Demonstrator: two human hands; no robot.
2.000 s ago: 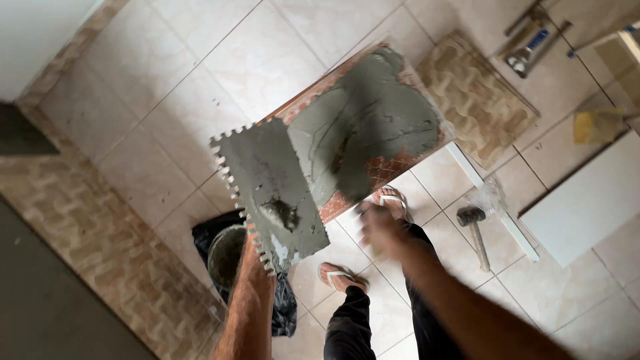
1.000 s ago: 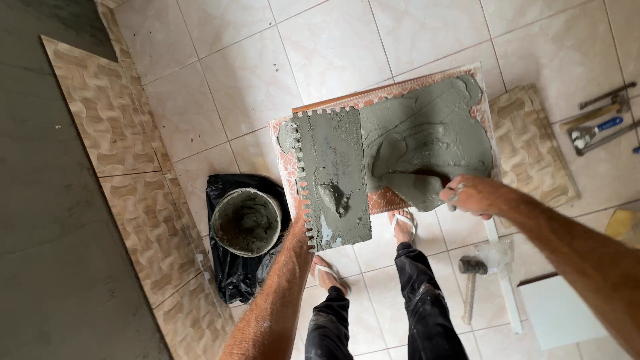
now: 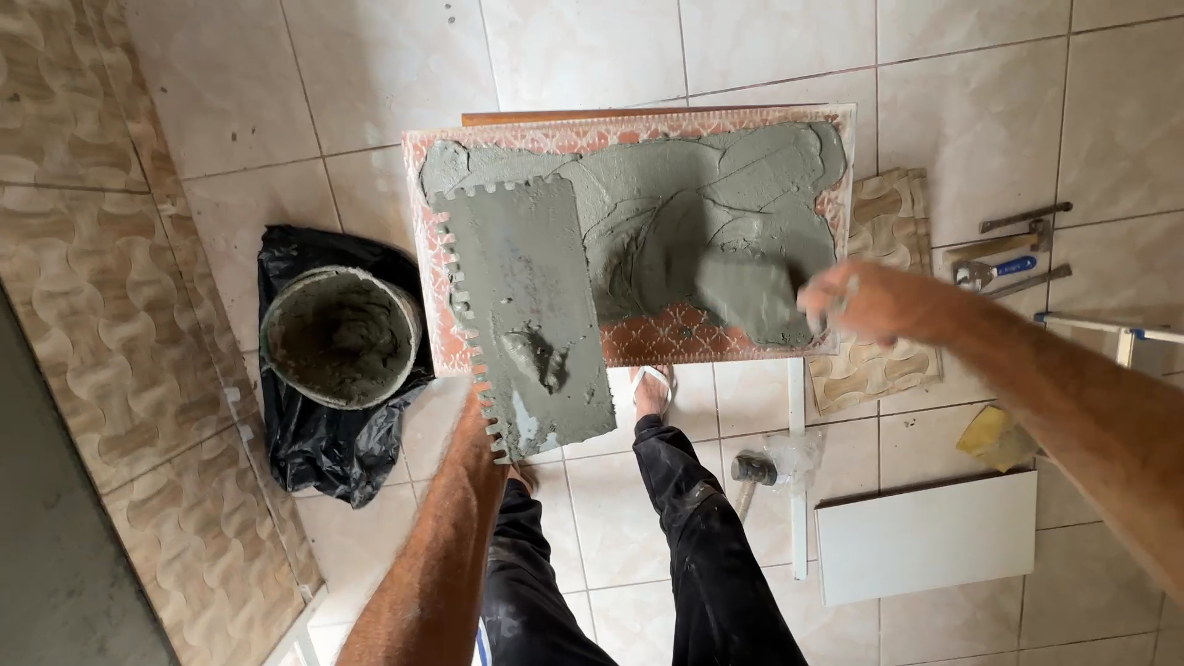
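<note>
A large tile [image 3: 657, 338] with a reddish, white-patterned back lies below me, mostly coated in grey mortar [image 3: 647, 176]. Over its left part is a notched trowel [image 3: 536, 277], blade face up, with a lump of mortar on it. My left hand is hidden under that blade, gripping it from below; my left forearm [image 3: 444, 518] shows. At the tile's right edge, my right hand [image 3: 856, 301], blurred, grips a small trowel [image 3: 749, 287] whose mortar-covered blade rests on or just above the coating. Its handle is mostly hidden in my fingers.
A mortar bucket [image 3: 340, 338] stands on black plastic [image 3: 324, 472] at left. Patterned tiles [image 3: 888, 222] lie at right, near a hammer [image 3: 1041, 236] and a blue-handled tool [image 3: 1004, 268]. Lower right are a mallet [image 3: 754, 467], a white strip [image 3: 799, 536] and a white panel [image 3: 930, 536].
The mortar now reaches across the tile's upper left, where the reddish back showed a second ago. The notched trowel sits lower over the tile. The view has shifted.
</note>
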